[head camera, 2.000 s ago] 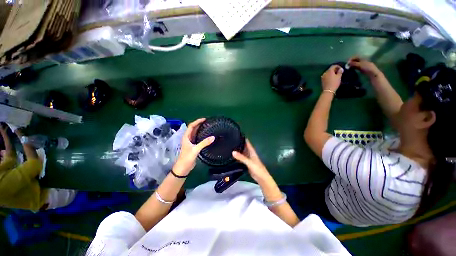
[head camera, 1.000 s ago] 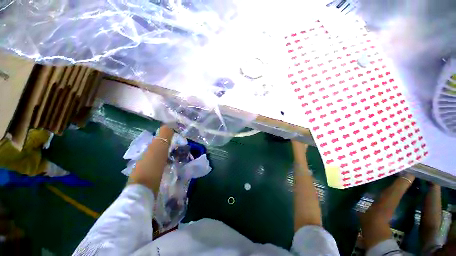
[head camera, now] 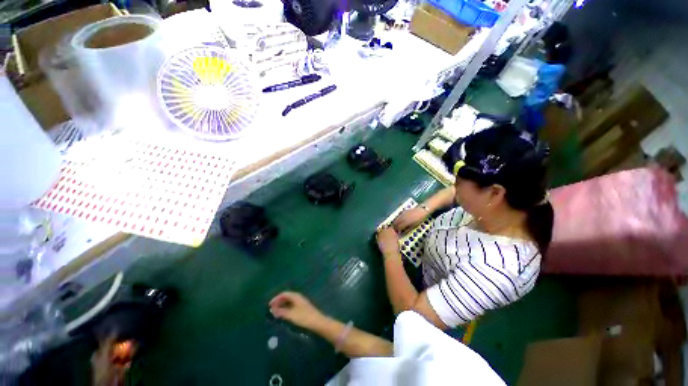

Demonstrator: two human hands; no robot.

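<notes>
My left hand [head camera: 103, 363] is blurred and partly cut off at the lower left, its fingers against a dark clip fan [head camera: 124, 324] with an orange glow; it seems to grip it. My right hand [head camera: 293, 309] is over the green belt [head camera: 226, 317], palm down, thumb and fingertips close together; whether something small is between them cannot be told. A pale small disc [head camera: 273, 342] and a small ring [head camera: 276, 379] lie on the belt below it. Black clip fans [head camera: 247, 225] [head camera: 326, 188] [head camera: 367, 159] lie spaced along the belt beyond.
A raised white shelf [head camera: 302, 139] runs above the belt, with an arrow label sheet [head camera: 143, 188] hanging off it, a white fan grille [head camera: 207, 94], marker pens [head camera: 291, 83] and clear plastic [head camera: 113, 68]. A person [head camera: 483, 249] in stripes sits at the right, hands on a dotted sheet [head camera: 415, 240].
The view has swung right, showing more of the shelf and the neighbour. Both my hands, hidden by the shelf a second ago, now show, wide apart. The fan held in both hands earlier is no longer between them.
</notes>
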